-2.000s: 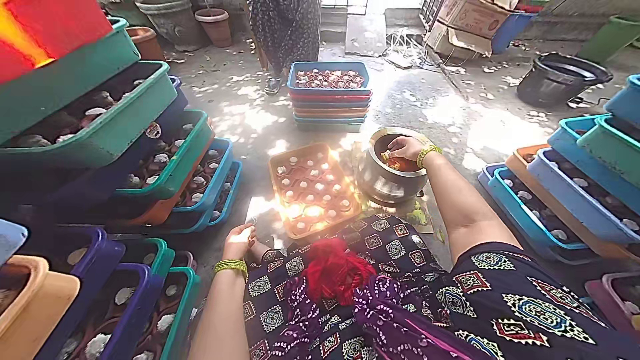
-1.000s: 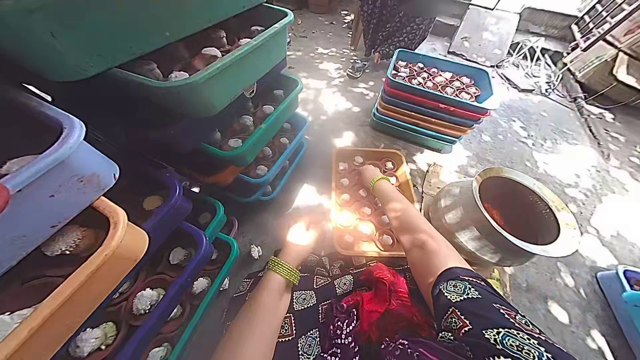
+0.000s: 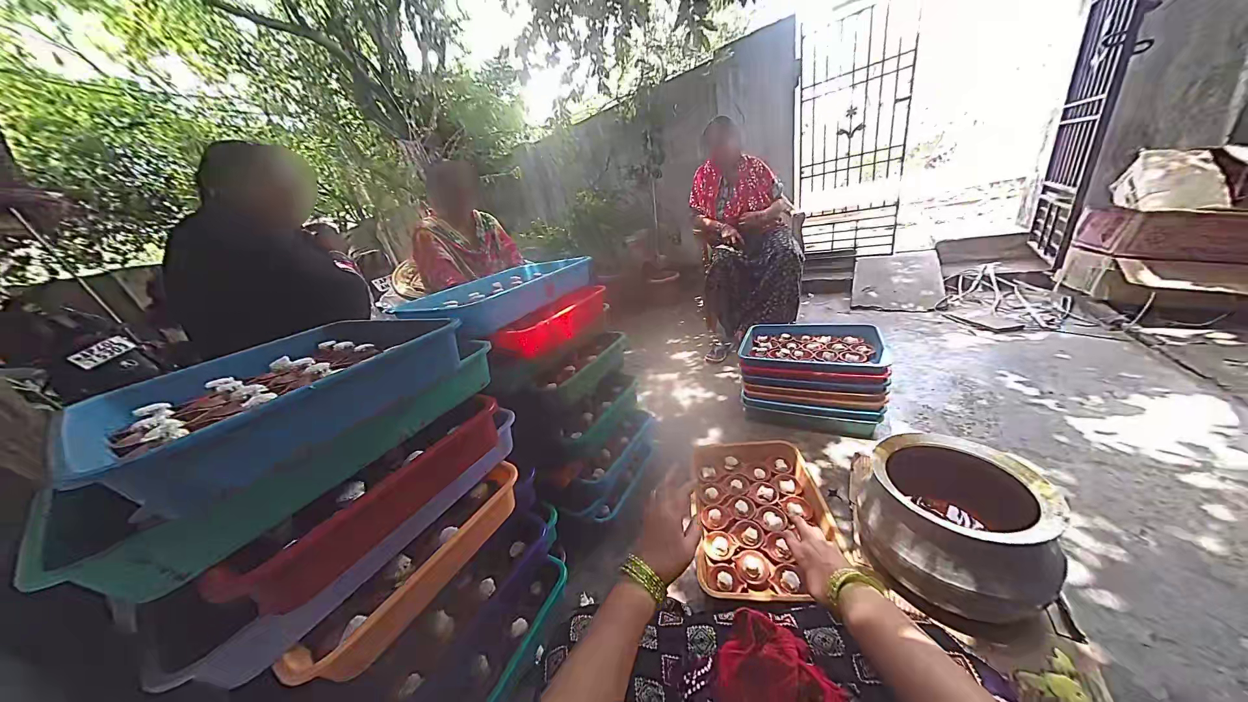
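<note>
An orange plastic tray (image 3: 746,453) lies on the ground before me, filled with small clay cups that hold white wick-like tufts. My left hand (image 3: 669,531) is beside the tray's left edge, fingers spread, with nothing seen in it. Over the cups near the right side is my right hand (image 3: 815,554), its fingers apart and nothing visible in them. Whether either hand touches the tray or cups is unclear. Right of the tray stands a wide-mouthed metal pot (image 3: 960,546) with some dark reddish content inside.
Stacked trays of filled cups rise at the left (image 3: 263,429) and behind them (image 3: 575,390). Another tray stack (image 3: 814,390) stands ahead. Several people sit beyond, one on a chair (image 3: 746,224). Cables (image 3: 1014,297) and cardboard boxes (image 3: 1155,249) lie at the right.
My right hand was at the pot's mouth, then over the tray's upper cups; now it is lower, at the tray's right side. The view has tilted up and swung left.
</note>
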